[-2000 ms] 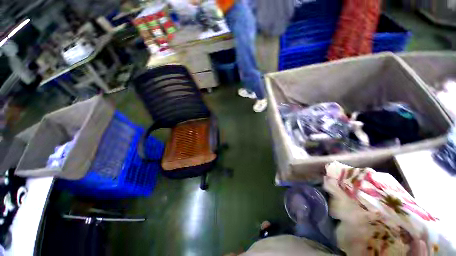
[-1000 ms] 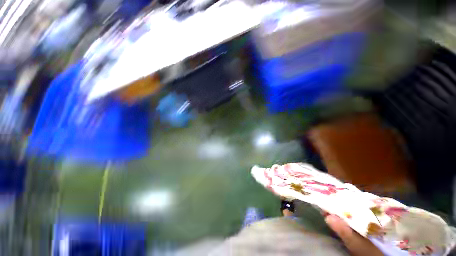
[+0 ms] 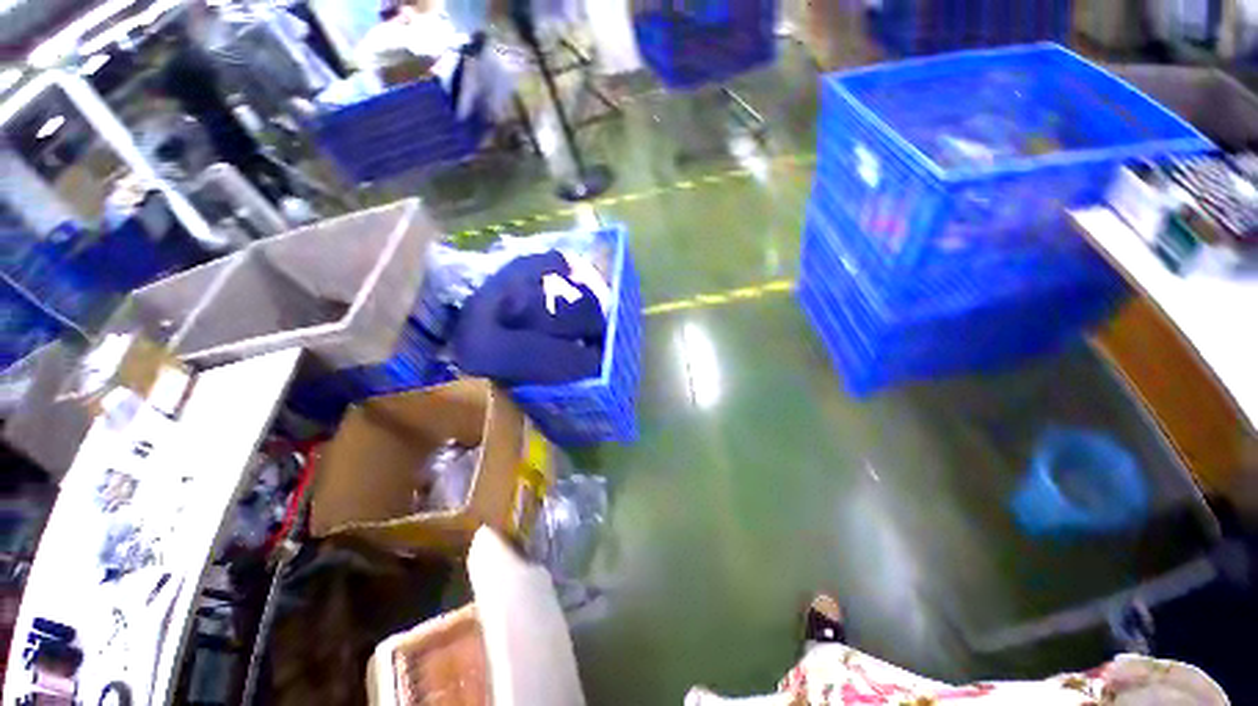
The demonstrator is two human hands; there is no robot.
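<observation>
The white floral garment (image 3: pixel 952 686) with red-pink flowers lies along the bottom edge, right of centre, and is cut off by the picture's rim. Neither my left hand nor my right hand shows. Any hand under or behind the cloth is hidden. A small dark shape with a tan tip, apparently a shoe or foot (image 3: pixel 824 621), shows just above the cloth.
A tall blue basket (image 3: pixel 897 262) stands ahead right, near a white-topped table (image 3: pixel 1186 297) and a light-blue bin (image 3: pixel 1080 483). At left are a cluttered white table (image 3: pixel 207 455), open cardboard box (image 3: pixel 393 414), blue basket with navy cloth (image 3: pixel 621 359), grey bins (image 3: pixel 373 283) and pale chair (image 3: pixel 524 621).
The view has swung to another part of the floor, and the black chair has left it. The floral garment sits lower, and the hand seen at it one second ago is out of view.
</observation>
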